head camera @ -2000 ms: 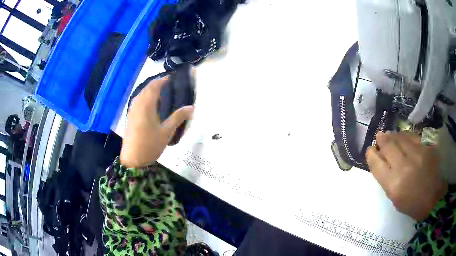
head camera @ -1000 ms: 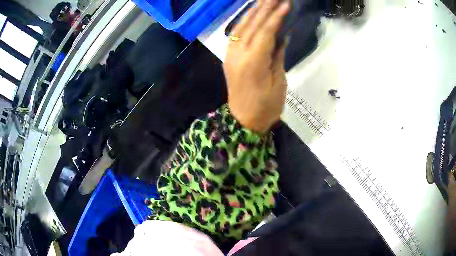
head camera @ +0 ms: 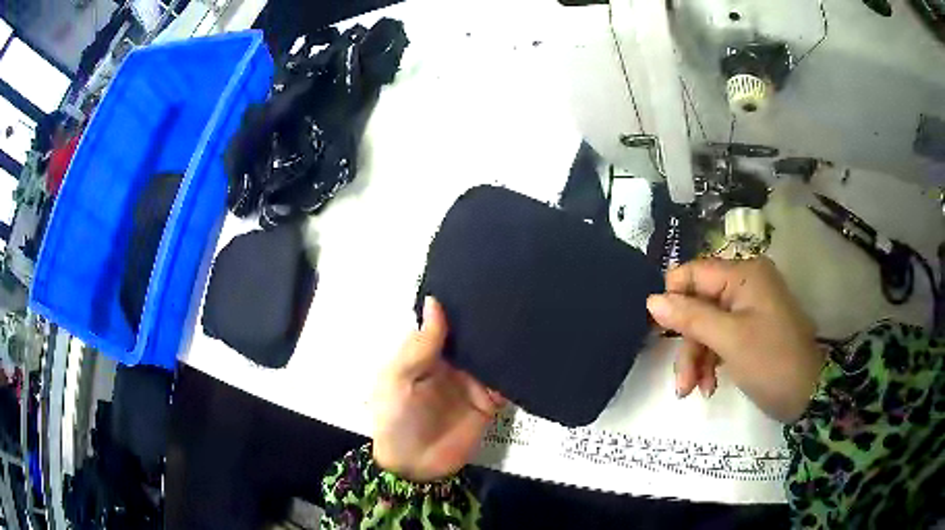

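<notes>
A black fabric panel (head camera: 539,300) with rounded corners is held flat above the table in front of the machine. My left hand (head camera: 430,399) grips its lower left edge, thumb on top. My right hand (head camera: 741,321) pinches its right corner between thumb and fingers. A black zipper strip (head camera: 671,240) with pale teeth shows behind the panel, by the needle area; the panel hides the rest of it. The off-white sewing machine (head camera: 648,93) stands behind, its presser foot area (head camera: 731,192) just above my right hand.
A blue bin (head camera: 104,197) stands at the left with dark pieces inside. Beside it lie a tangled zipper strip pile (head camera: 321,114) and a panel stack (head camera: 259,295). Black scissors (head camera: 865,233) lie right of the needle. A printed ruler (head camera: 663,455) runs along the front edge.
My left hand has moved from the left side to the front of the machine with a panel. My right hand now holds the panel's right corner. The view has swung back right.
</notes>
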